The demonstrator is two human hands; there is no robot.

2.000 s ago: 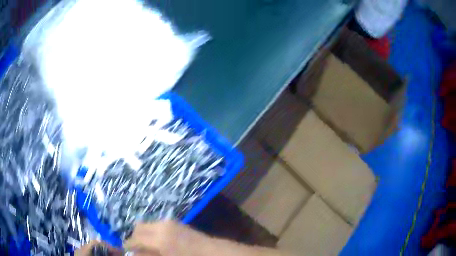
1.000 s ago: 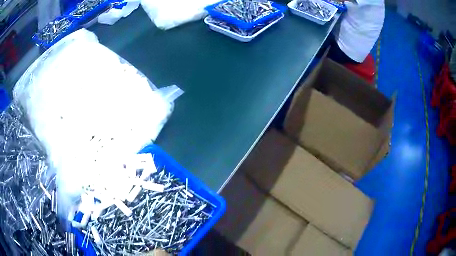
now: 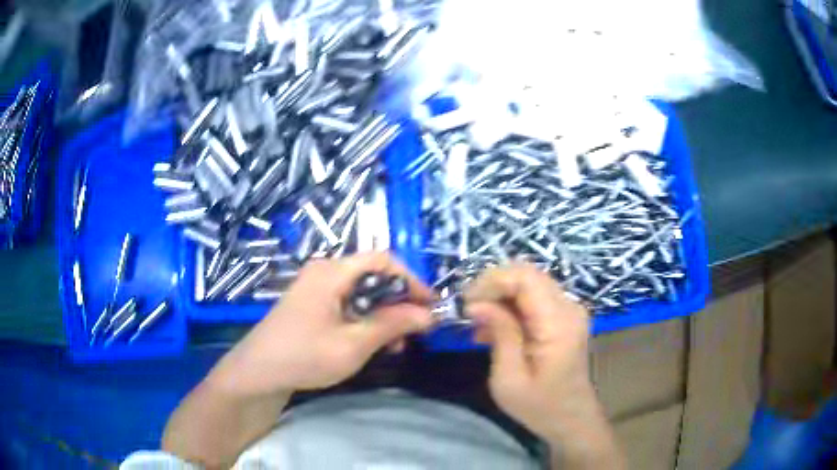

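My left hand (image 3: 335,317) is curled around several metal tubes (image 3: 374,292), their round ends showing in the palm. Its thumb and fingertips meet at a small silver part (image 3: 447,308) between the hands. My right hand (image 3: 528,321) has thumb and fingers pinched at the other end of that part; what exactly it grips is blurred. Both hands are over the front rims of the trays. The middle blue tray (image 3: 220,310) holds loose metal tubes. The right blue tray (image 3: 695,229) holds a heap of thin pins (image 3: 569,229) with white sleeves (image 3: 566,163) on top.
The left blue tray (image 3: 151,197) holds several thin assembled units (image 3: 119,317). A small blue bin of silver parts (image 3: 14,156) is at the far left. A clear bag of tubes (image 3: 275,55) and a bright white bag (image 3: 587,55) lie behind. Cardboard cartons (image 3: 725,340) stand at the lower right.
The view has swung left and down from the bench edge and cartons to the trays. Both hands now show in full, brought together; a second ago only a bit of a hand showed at the bottom edge.
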